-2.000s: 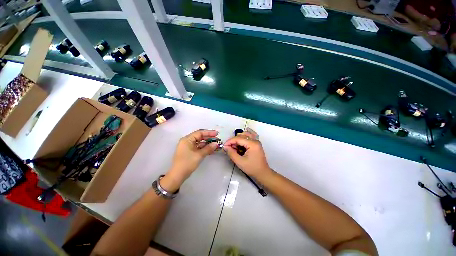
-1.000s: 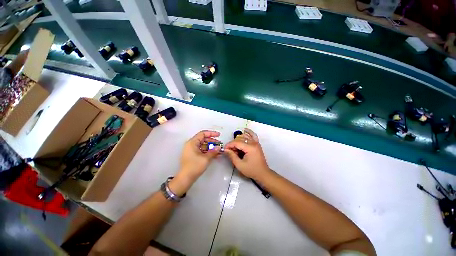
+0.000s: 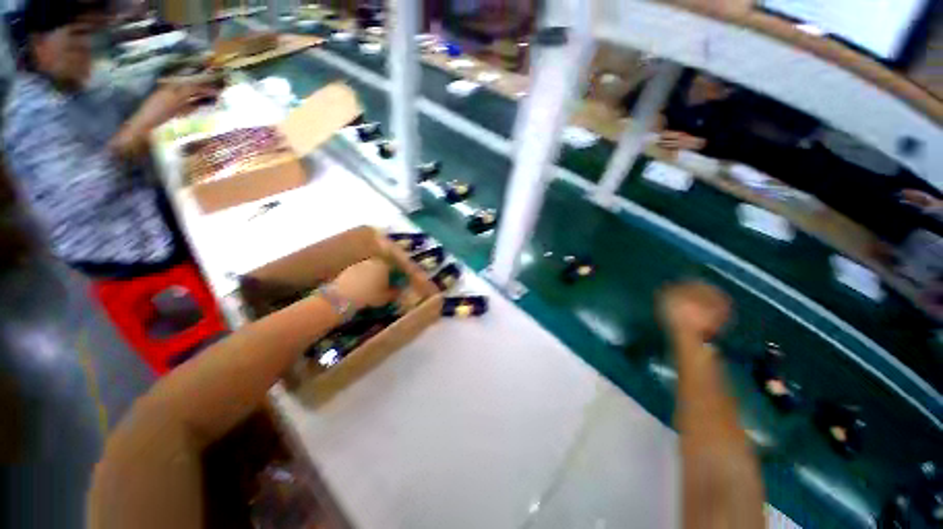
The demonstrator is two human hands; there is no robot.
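Note:
My left hand [image 3: 364,284] reaches into the open brown parts carton [image 3: 346,380], over its far right part. Its fingertips are blurred among the contents, so I cannot tell what they hold. Tangled green boards and dark leads [image 3: 341,336] lie in the carton. My right hand [image 3: 695,310] is over the green conveyor belt [image 3: 620,300], fingers curled and blurred; I cannot tell whether it holds anything. Black bodies with pale labels [image 3: 464,306] stand beside the carton's right side.
Black units [image 3: 778,380] sit spaced along the belt. White frame posts [image 3: 538,155] rise at the belt's near edge. A second carton [image 3: 248,181] of small reddish parts is farther left, by a seated person [image 3: 88,176] on a red stool [image 3: 165,315]. More people work across the belt.
The view has swung left. My hands have parted: the left went from the small board to the carton, the right out over the belt. The small parts between my fingers are no longer visible.

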